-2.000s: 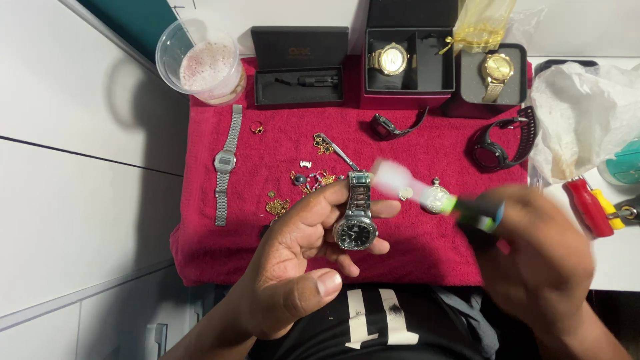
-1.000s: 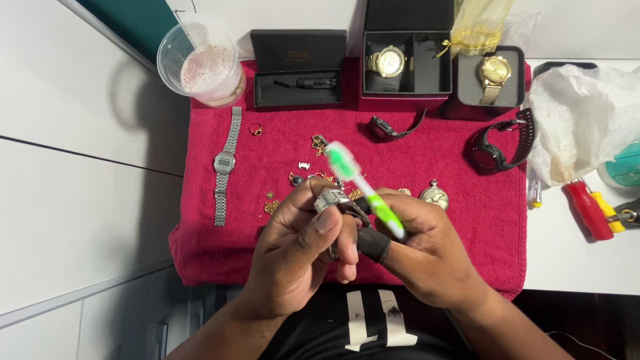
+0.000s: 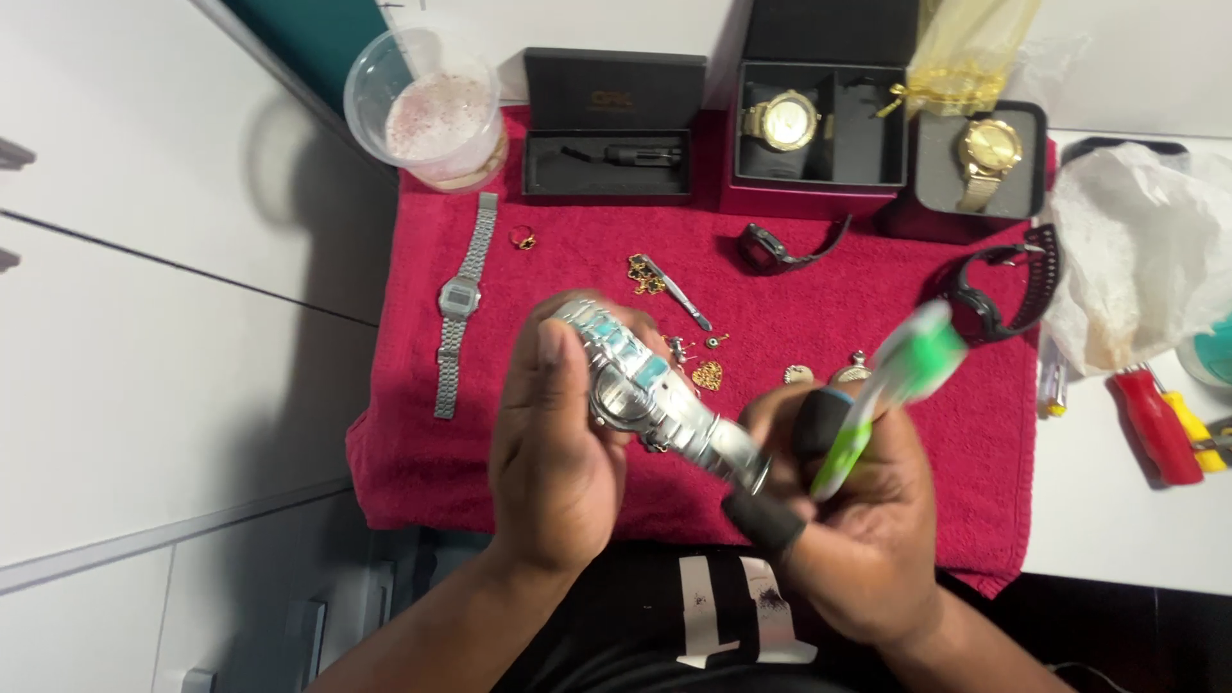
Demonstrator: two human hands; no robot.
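My left hand (image 3: 563, 452) grips a silver metal wristwatch (image 3: 626, 385) above a red towel (image 3: 423, 472), its bracelet stretched out toward the right. My right hand (image 3: 857, 510) has a green and white toothbrush (image 3: 852, 443) between its fingers, bristle end up and blurred. Dark covers are on the thumb and a finger of that hand, and they touch or nearly touch the lower end of the watch bracelet. A gold heart-shaped pendant (image 3: 707, 375), tweezers (image 3: 676, 294), a gold chain (image 3: 645, 276) and a pocket watch (image 3: 853, 368) lie just beyond the hands.
A silver digital watch (image 3: 459, 298) and a ring (image 3: 523, 238) lie at left, below a plastic cup of foamy liquid (image 3: 438, 120). Boxes with gold watches (image 3: 787, 121) stand at the back. Black watches (image 3: 763, 247), crumpled white paper (image 3: 1107, 260) and a red-handled tool (image 3: 1155, 423) are at right.
The watch has turned from dial up, two seconds ago, to its bracelet slanting down to the right. My right hand, apart from the watch then, is now at its bracelet with the toothbrush.
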